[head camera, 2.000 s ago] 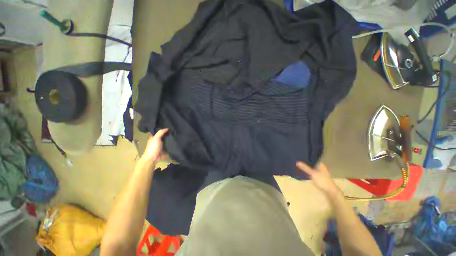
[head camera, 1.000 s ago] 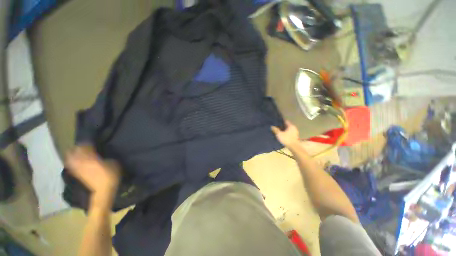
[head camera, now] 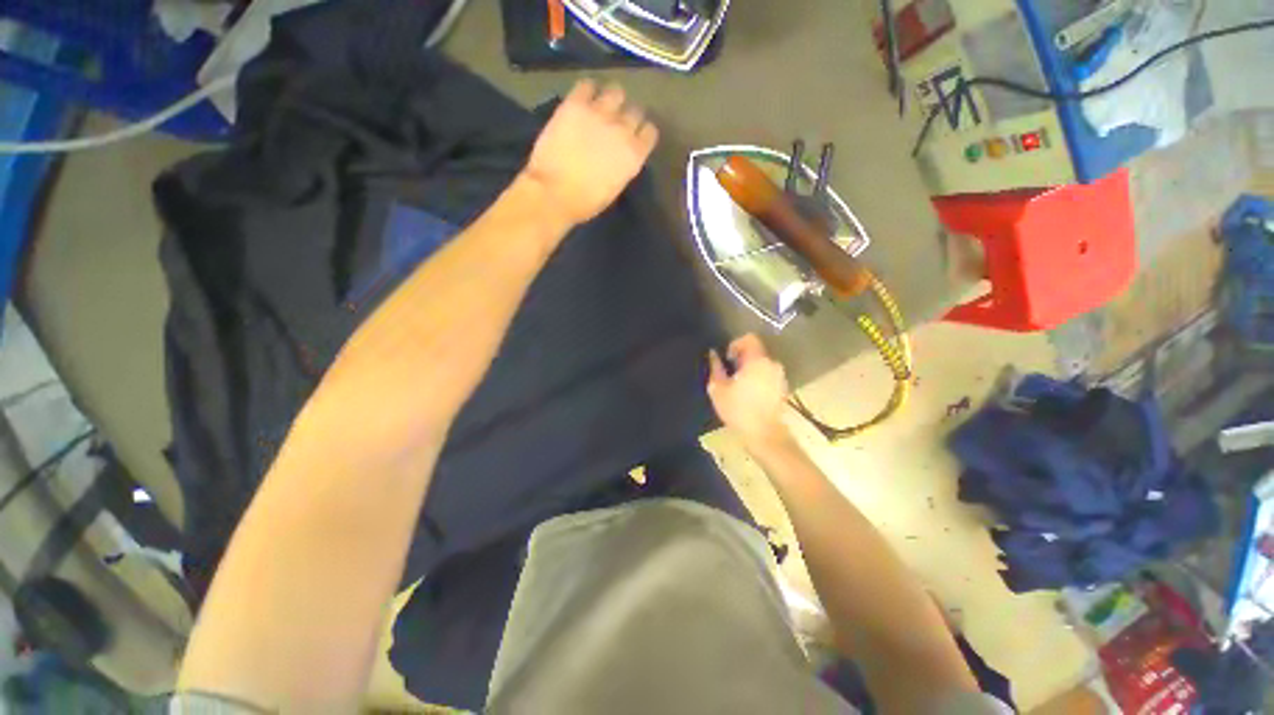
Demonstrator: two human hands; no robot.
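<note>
The large dark navy garment (head camera: 587,328) lies spread on the table, with fine striping and a bright blue patch partly behind my left forearm. My left hand (head camera: 592,151) is across at its upper right edge, palm down with bent fingers; whether it grips the cloth is unclear. My right hand (head camera: 750,391) pinches the garment's near right corner. The electric iron (head camera: 775,231), with orange-brown handle and yellow cord, stands just right of the garment, touched by neither hand.
A second iron (head camera: 650,25) sits on a dark rest at the top, cut off. A blue-edged control box (head camera: 999,147) is at upper right, above a red stool (head camera: 1055,259). A navy cloth heap (head camera: 1076,482) lies at right. A pale hose (head camera: 126,137) runs at upper left.
The view has swung right. My left hand has crossed from the garment's left side to its upper right edge. My right hand still holds the near right corner.
</note>
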